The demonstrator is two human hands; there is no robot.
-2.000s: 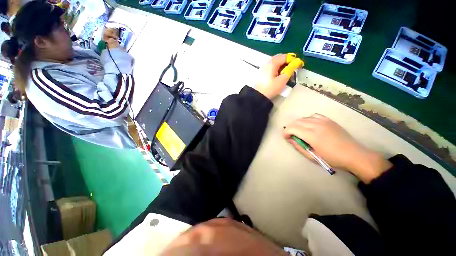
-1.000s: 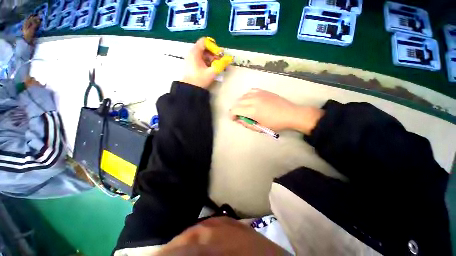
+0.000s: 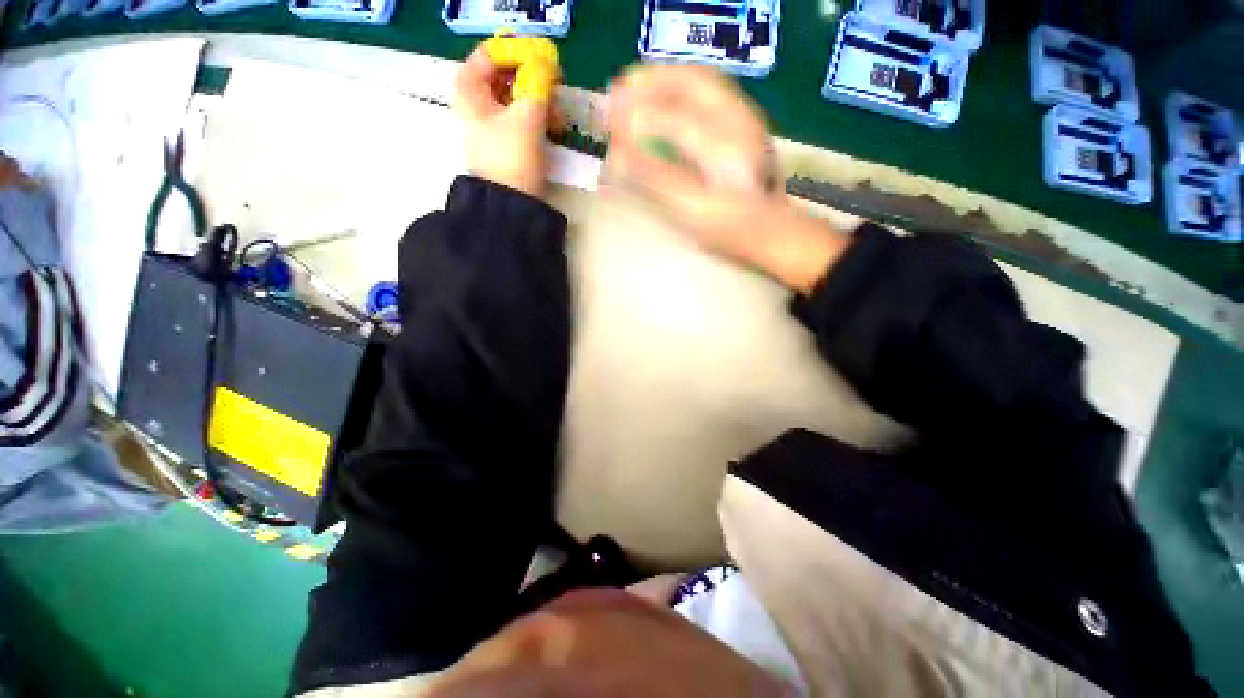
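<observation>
My left hand (image 3: pixel 508 116) is at the belt-side edge of the bench, with yellow finger cots (image 3: pixel 524 63) on its fingertips, which are curled together. Whether they pinch something small I cannot tell. My right hand (image 3: pixel 693 147) is just right of it, blurred, fingers curled, with a bit of green pen-like tool (image 3: pixel 663 149) showing in it; the rest of the tool is hidden or blurred. Light-blue open cases (image 3: pixel 896 68) with dark and white parts inside lie on the green belt beyond my hands.
A black metal box (image 3: pixel 259 386) with a yellow label stands left of my left arm. Dark pliers (image 3: pixel 173 199) and a blue round piece (image 3: pixel 383 300) lie near it. A beige sheet (image 3: pixel 669 368) covers the bench. Another person's striped sleeve (image 3: pixel 48 348) is at the far left.
My right hand has moved up and away from me, from the beige sheet to the bench edge beside my left hand. The view has shifted, and the cases appear in different places.
</observation>
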